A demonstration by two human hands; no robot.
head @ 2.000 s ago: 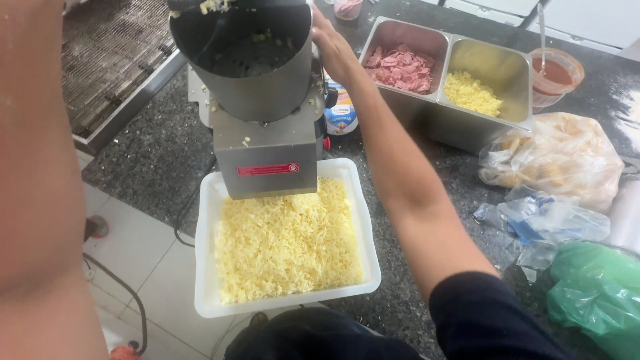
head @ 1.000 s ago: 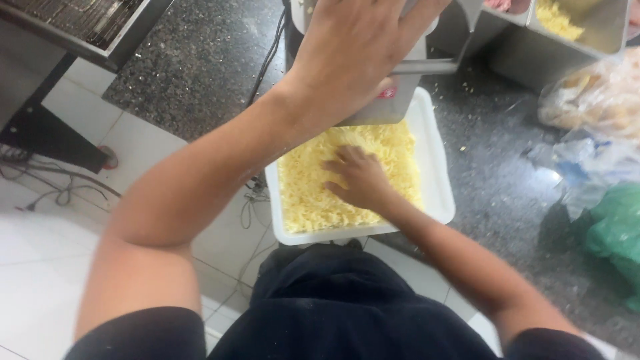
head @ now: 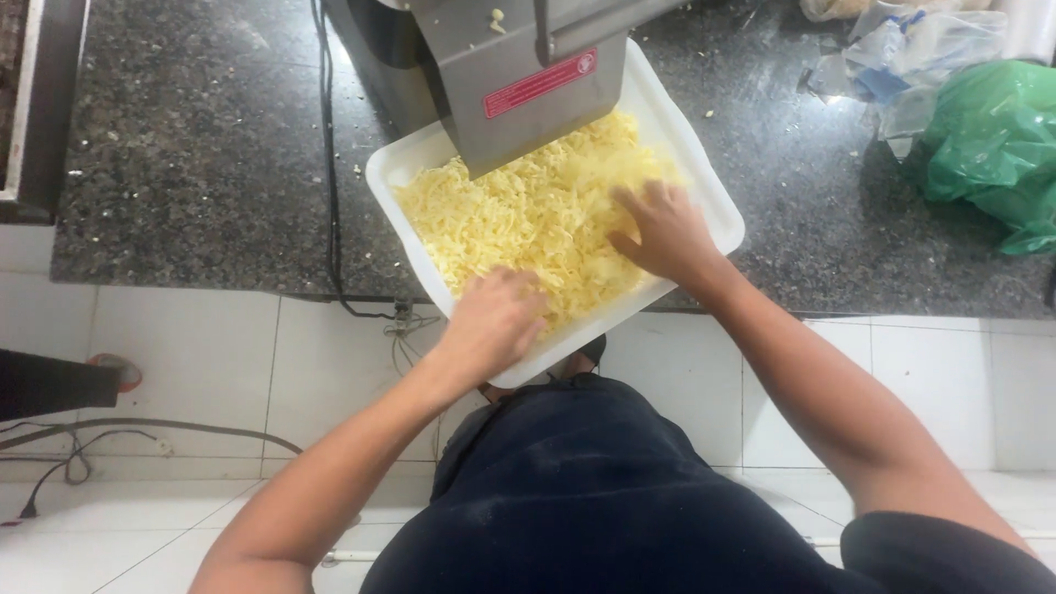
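Shredded yellow cheese (head: 511,223) fills a white plastic tub (head: 726,219) at the counter's front edge, with one corner jutting past it. The grey metal outlet of a food-shredding machine (head: 528,99) hangs over the tub's back part. My left hand (head: 499,318) touches the cheese near the front left wall, fingers curled down and partly hidden. My right hand (head: 664,227) lies on the cheese at the right side with fingers spread, slightly blurred. Whether either hand grips any cheese is not clear.
A green plastic bag (head: 994,148) and clear plastic wrapping (head: 924,58) lie on the speckled stone counter (head: 206,165) at right. A black cable (head: 330,165) runs down left of the tub. More cables (head: 74,445) lie on the tiled floor.
My left hand has come down from the machine to the cheese at the tub's front left. My right hand, at the machine two seconds ago, remains in the cheese. The view has shifted.
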